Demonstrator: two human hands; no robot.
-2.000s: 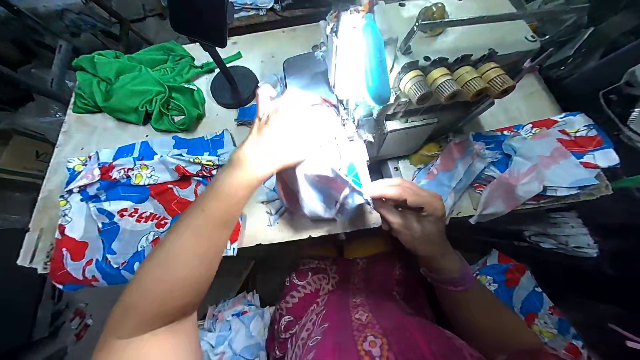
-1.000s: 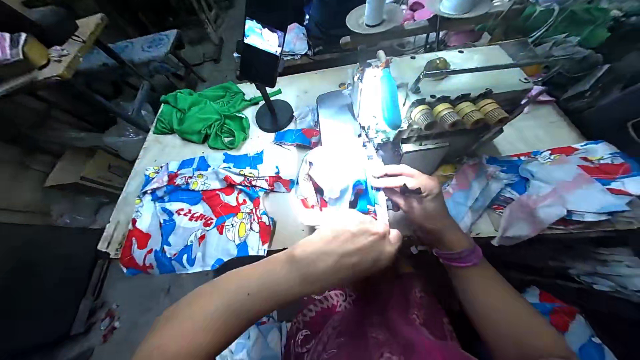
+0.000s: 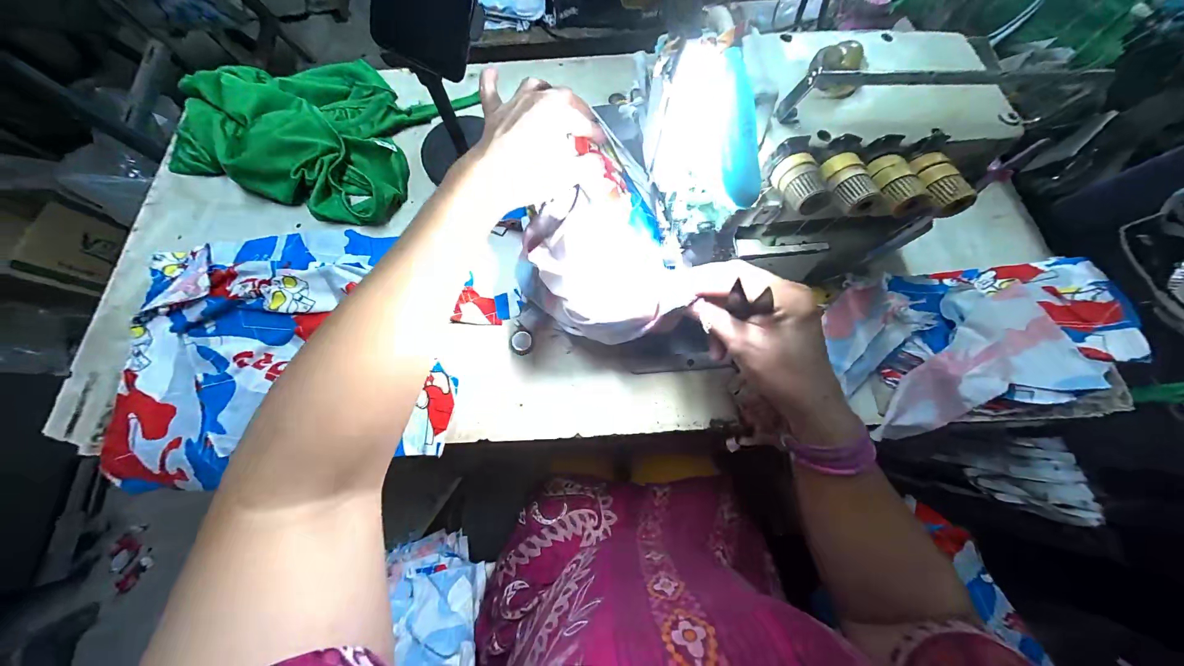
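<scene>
A printed fabric piece (image 3: 601,268), pale side mostly showing, lies bunched at the sewing machine (image 3: 694,139), whose needle area is washed out by a bright lamp. My left hand (image 3: 536,125) reaches to the far side of the cloth and holds its upper part. At the near right edge, my right hand (image 3: 758,324) pinches the cloth between thumb and fingers; a dark pointed metal tool, perhaps thread snips (image 3: 749,301), shows at this hand. Left of my forearm, a red, blue and white printed cloth (image 3: 199,388) is spread on the table.
Green cloth (image 3: 287,139) lies at the back left, beside a black phone stand (image 3: 444,143). Several thread tension dials (image 3: 869,180) line the machine's front. Printed fabric pieces (image 3: 999,333) are stacked at the right. The table's front edge (image 3: 592,433) runs before my lap.
My left hand has moved from the near edge of the cloth to its far side, and the cloth now spreads farther up. My right hand stays at the right edge.
</scene>
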